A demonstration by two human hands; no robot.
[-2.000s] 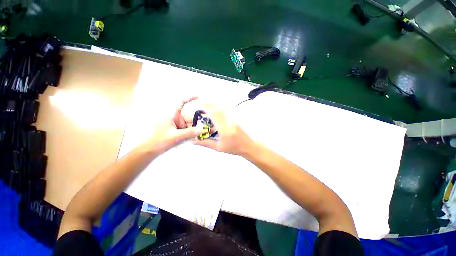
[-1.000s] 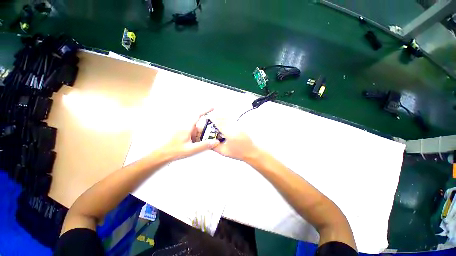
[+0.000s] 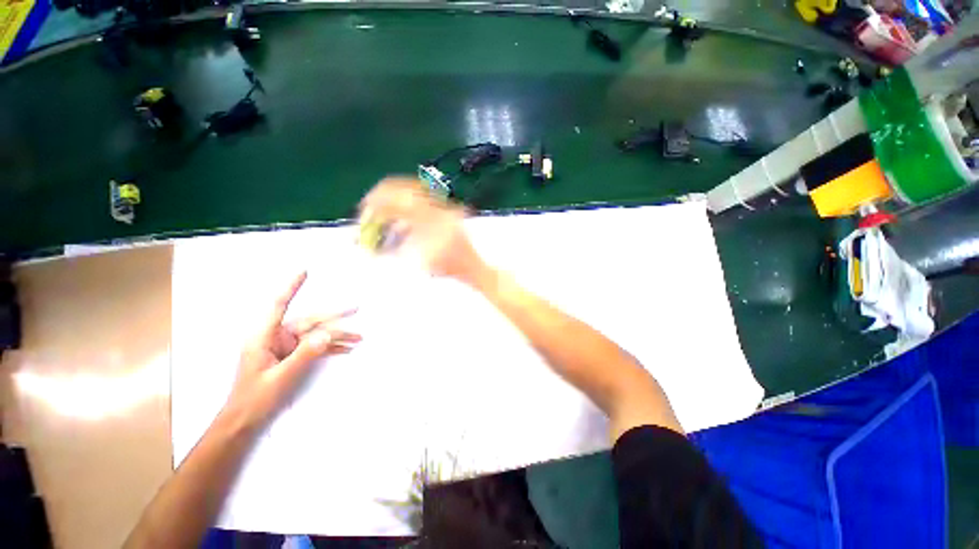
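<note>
My right hand (image 3: 413, 223) is blurred over the far edge of the white paper (image 3: 515, 375). It holds a small circuit board (image 3: 378, 234) with a yellow part, mostly hidden by the fingers. My left hand (image 3: 290, 349) is over the paper, empty, with its fingers apart. A green circuit board (image 3: 434, 179) with a bundled black cord (image 3: 480, 157) lies on the conveyor belt (image 3: 344, 107), just beyond my right hand.
The belt also carries a black adapter part (image 3: 537, 163), a yellow-topped board (image 3: 125, 201) and several corded pieces. Tan cardboard (image 3: 97, 322) lies at the left, with dark housings at its edge. A grey post (image 3: 768, 177) with green tape stands at the right, above blue bins (image 3: 891, 461).
The view has turned to the right. My hands have separated: the right has moved out to the belt edge with the yellow-part board, and the left has let go and opened.
</note>
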